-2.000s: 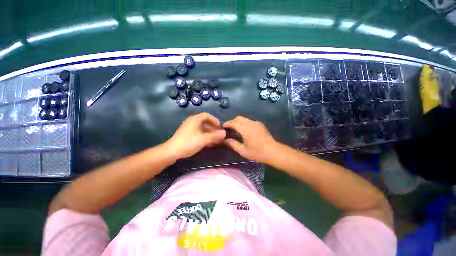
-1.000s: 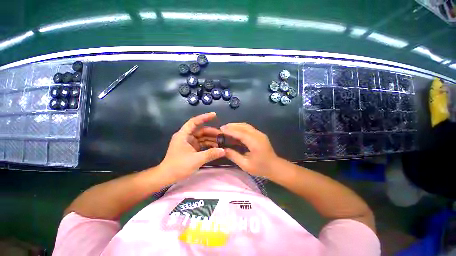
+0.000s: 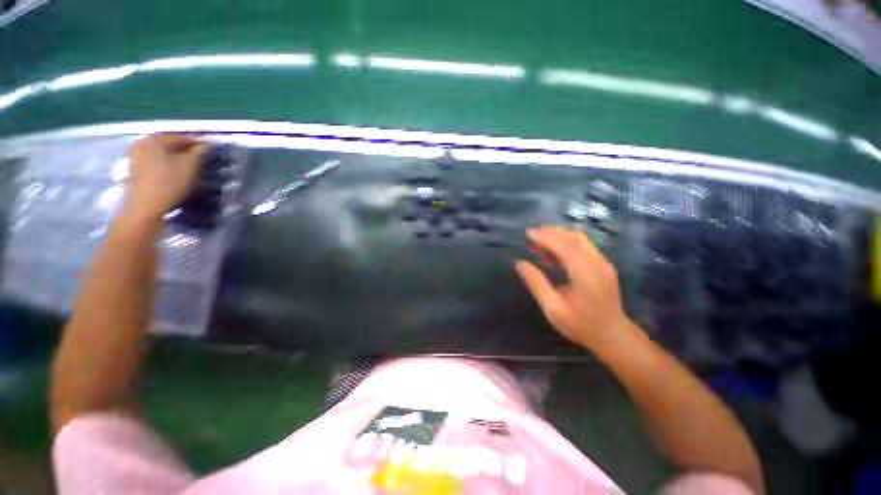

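Observation:
The frame is blurred. My left hand (image 3: 166, 176) is over the upper right pockets of the clear left tray (image 3: 106, 261), fingertips near its far edge; whether it holds a unit cannot be told. Dark units (image 3: 200, 201) lie in the pockets beside and below it. My right hand (image 3: 580, 290) is above the black mat (image 3: 386, 300), thumb and fingers apart, with nothing visible in it. It is just below the small pale-topped round boards (image 3: 591, 208). A loose cluster of black round units (image 3: 442, 211) lies at mid-mat.
A clear right tray (image 3: 667, 198) full of dark parts stands right of the boards. A thin silver pointed tool (image 3: 295, 189) lies slanted beside the left tray. A white rail (image 3: 386, 137) borders the green surface (image 3: 435, 97) beyond. Something yellow (image 3: 877, 256) shows at the right edge.
My hands have parted. The left went from the front centre to the left tray; the right moved right towards the boards, its fingers now apart. The dark ring between them is no longer visible. The view has shifted.

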